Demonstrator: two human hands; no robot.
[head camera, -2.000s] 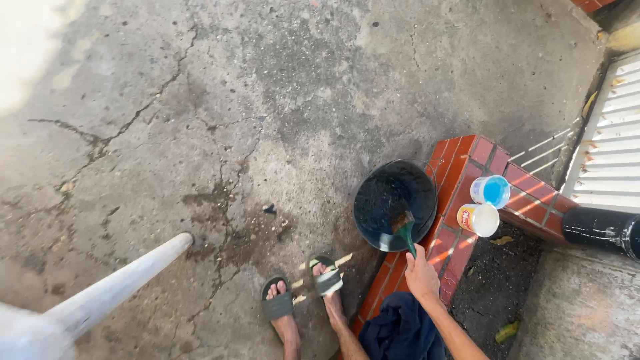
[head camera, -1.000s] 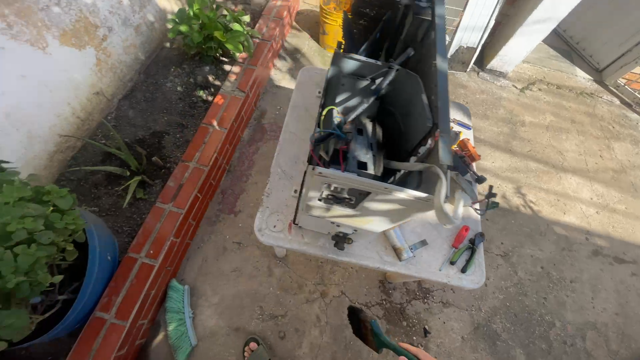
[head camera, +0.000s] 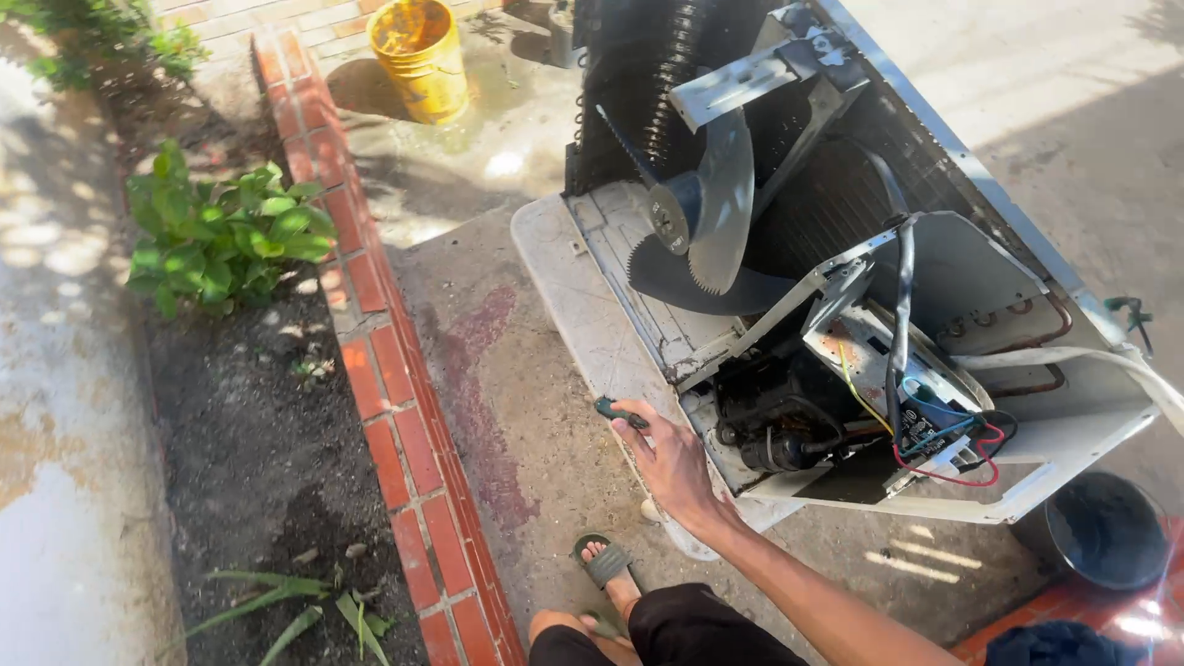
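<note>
My right hand (head camera: 677, 467) reaches in from the lower right and is closed around a brush with a dark green handle (head camera: 618, 411); its bristles cannot be made out. It hovers by the edge of a white plastic table (head camera: 566, 287), left of an opened air conditioner outdoor unit (head camera: 1045, 264). Inside the unit are a grey fan blade (head camera: 726, 203), a black compressor (head camera: 786, 402) and a metal electrical plate with a capacitor and coloured wires (head camera: 911, 407). My left hand is out of view.
A brick border (head camera: 398, 365) runs along a soil bed with a leafy plant (head camera: 227, 231) on the left. At the top stands a yellow bucket (head camera: 421, 69). A black bucket (head camera: 1101, 532) with liquid is at the lower right, near dark cloth (head camera: 1045, 645).
Two seconds ago my right hand held the brush over the black bucket; now it holds it beside the unit and the table. The view has swung widely.
</note>
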